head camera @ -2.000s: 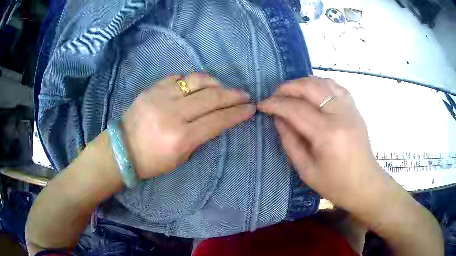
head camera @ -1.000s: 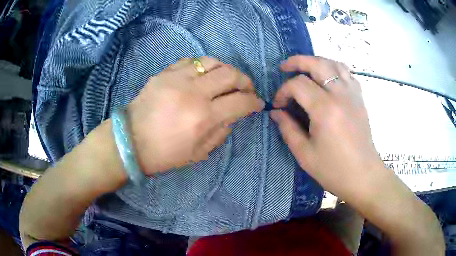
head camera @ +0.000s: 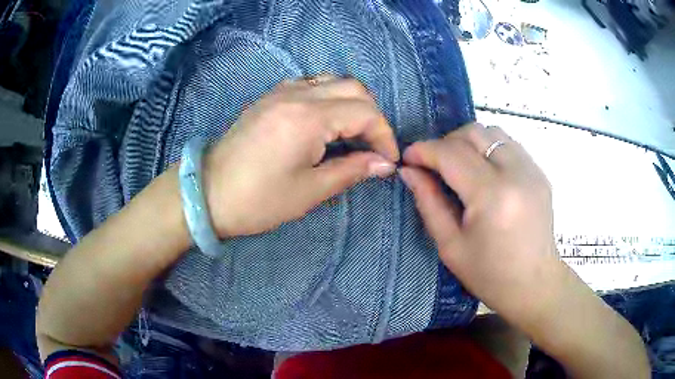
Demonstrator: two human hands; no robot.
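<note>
A denim jacket (head camera: 252, 296) lies with its grey-blue wrong side up, a curved stitched pocket outline at its middle and a darker blue band (head camera: 453, 296) along its right side. My left hand (head camera: 289, 159), with a bracelet and ring, and my right hand (head camera: 481, 200), with a ring, meet fingertip to fingertip over a raised seam (head camera: 392, 244). Both pinch a tiny dark strip (head camera: 400, 163) between thumb and forefinger. Most of the strip is hidden by the fingertips.
The white table (head camera: 592, 178) shows at the right, with a printed ruler edge (head camera: 607, 250). Black snips (head camera: 665, 174) lie at its right edge. Shiny metal plates (head camera: 509, 33) and a dark tangle (head camera: 629, 26) are at the top right. Dark denim lies at the lower left.
My left thumb has come into view against the strip, and my left hand has turned. My right fingers have closed in from a more spread pose. The dark strip shows less than one second ago.
</note>
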